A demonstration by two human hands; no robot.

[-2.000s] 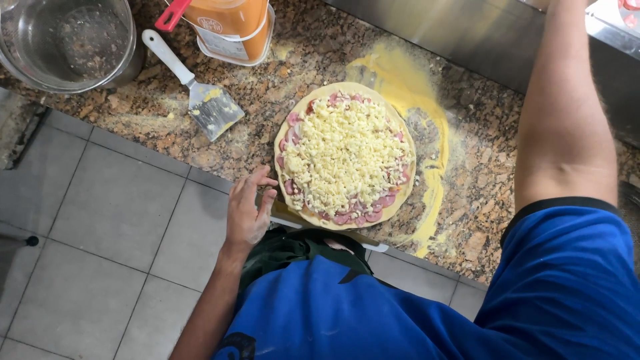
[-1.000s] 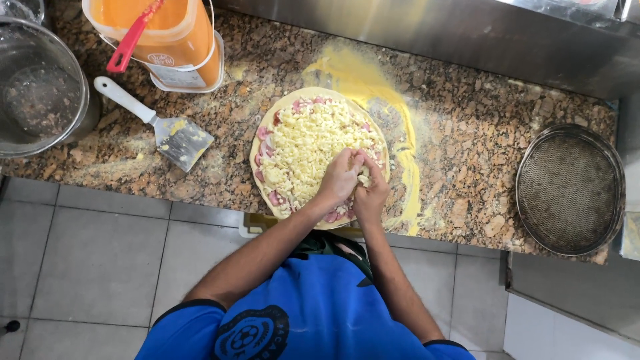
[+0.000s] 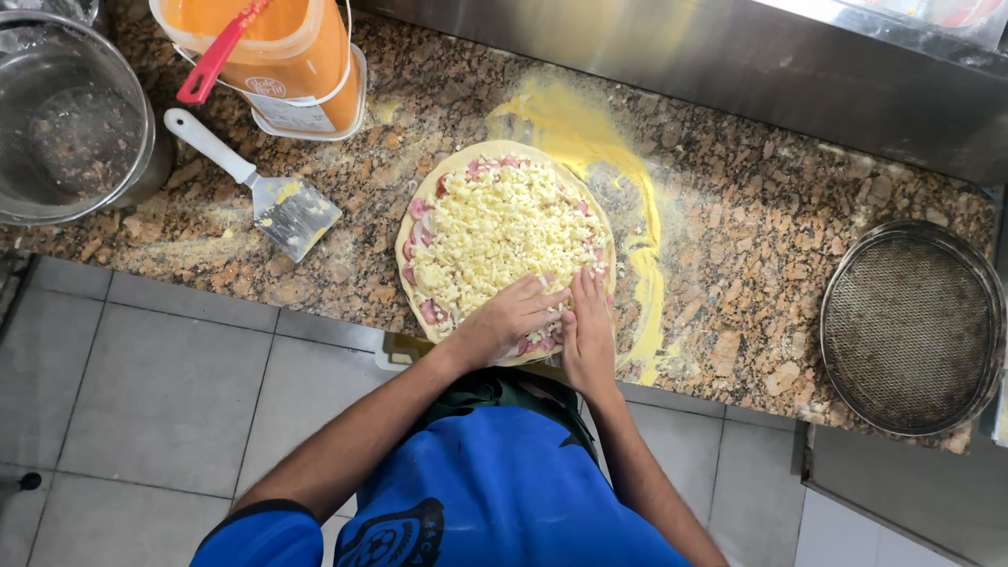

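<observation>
An unbaked pizza (image 3: 504,228) topped with crumbled cheese lies on the granite counter, with pink slices of meat showing around its rim. My left hand (image 3: 508,311) rests on the cheese at the lower part of the pizza, fingers stretched to the right. Close beside it, my right hand (image 3: 589,327) lies along the lower right edge, fingers pointing away from me. The fingertips of both hands nearly meet, and neither hand grips anything that I can see. Yellow flour (image 3: 650,276) is spread on the counter behind and to the right of the pizza.
A scraper with a white handle (image 3: 213,146) lies to the left. Behind it stand a plastic bucket of orange sauce (image 3: 327,98) with a red utensil (image 3: 213,67) and a metal pot (image 3: 142,169). A round mesh pizza screen (image 3: 913,327) sits at the far right, below the steel wall (image 3: 709,94).
Two seconds ago my right arm reached far forward; both hands then came together over the pizza. Now they are apart, with fingers spread flatter on its lower right part.
</observation>
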